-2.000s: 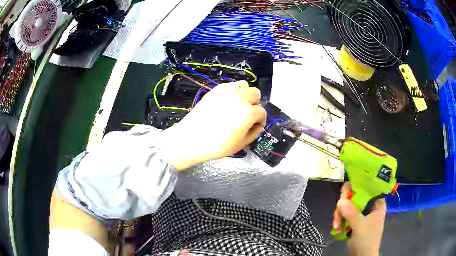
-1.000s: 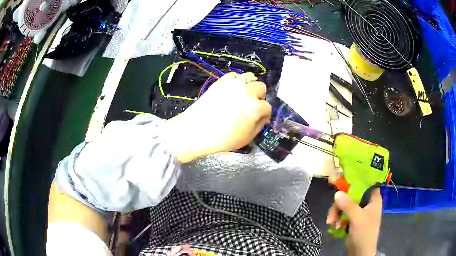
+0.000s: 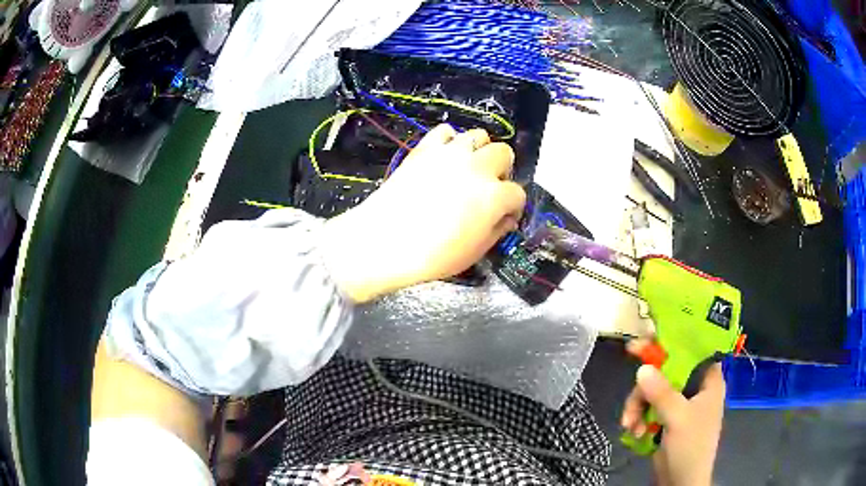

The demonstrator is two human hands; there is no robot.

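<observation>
My right hand [image 3: 679, 408] grips the lime green soldering gun [image 3: 688, 308]. Its purplish barrel points left, with the tip at the circuit board [image 3: 520, 266] in the small black cover [image 3: 551, 283]. My left hand [image 3: 456, 204] is bent over the board's left edge, fingertips down beside a blue component. The fingertips are hidden, so what they hold cannot be told. The black housing [image 3: 532, 104] lies behind my left hand, with a yellow-green wire [image 3: 316, 152] looped inside it.
Blue lead wires [image 3: 465, 33] lie beyond the housing. Cutting pliers [image 3: 655, 176], a yellow-rimmed spool [image 3: 698, 128], a black fan grille [image 3: 731, 62] and a round dish [image 3: 760, 195] are at right. Bubble wrap [image 3: 475, 332] covers the near edge. A green conveyor [image 3: 95, 247] runs at left.
Since the earliest frame the gun has moved left and slightly up, its tip now closer to my left fingers. The housing and board appear shifted slightly right and up in view.
</observation>
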